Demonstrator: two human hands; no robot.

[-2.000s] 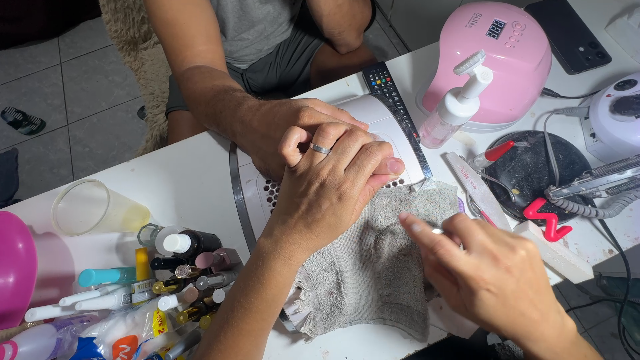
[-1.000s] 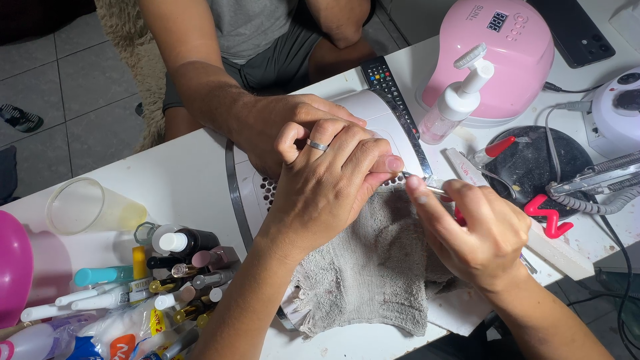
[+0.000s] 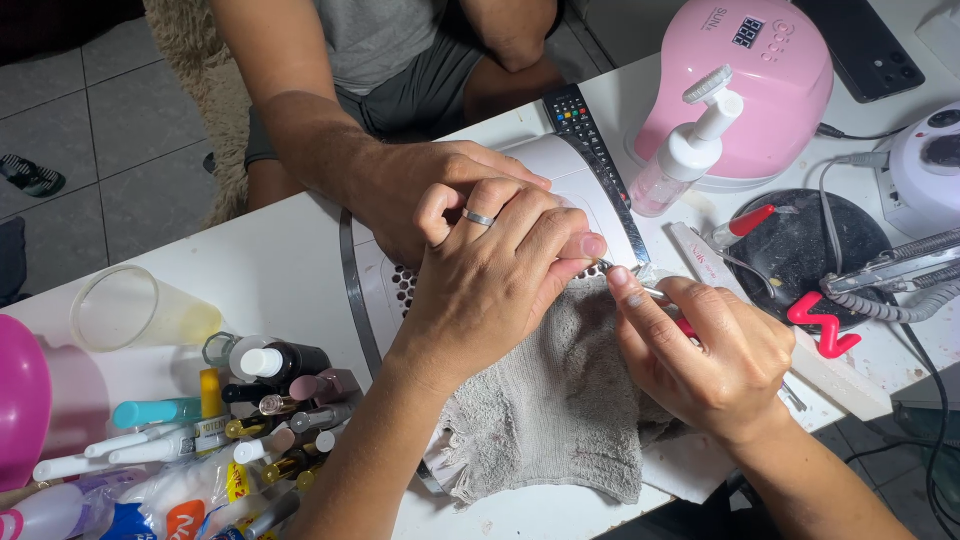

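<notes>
My left hand (image 3: 495, 262), with a silver ring, is closed around a finger of another person's hand (image 3: 420, 187), which rests on a white nail dust collector (image 3: 555, 165). The held fingertip shows between my thumb and index finger. My right hand (image 3: 697, 337) grips a slim metal nail tool (image 3: 652, 292), its tip at the edge of that fingernail; the tool's exact kind is partly hidden by my fingers. A grey towel (image 3: 555, 405) lies under both my hands, over the collector.
At the right are a pink nail lamp (image 3: 750, 90), a pump bottle (image 3: 682, 157), a nail file (image 3: 712, 262), a black round pad (image 3: 810, 247) and cables. A remote control (image 3: 585, 135) lies behind the collector. Nail polish bottles (image 3: 300, 412) and a plastic cup (image 3: 142, 315) stand at the left.
My right hand has moved from over the towel up to the held fingertip, bringing the metal tool to the nail. My left hand keeps its hold.
</notes>
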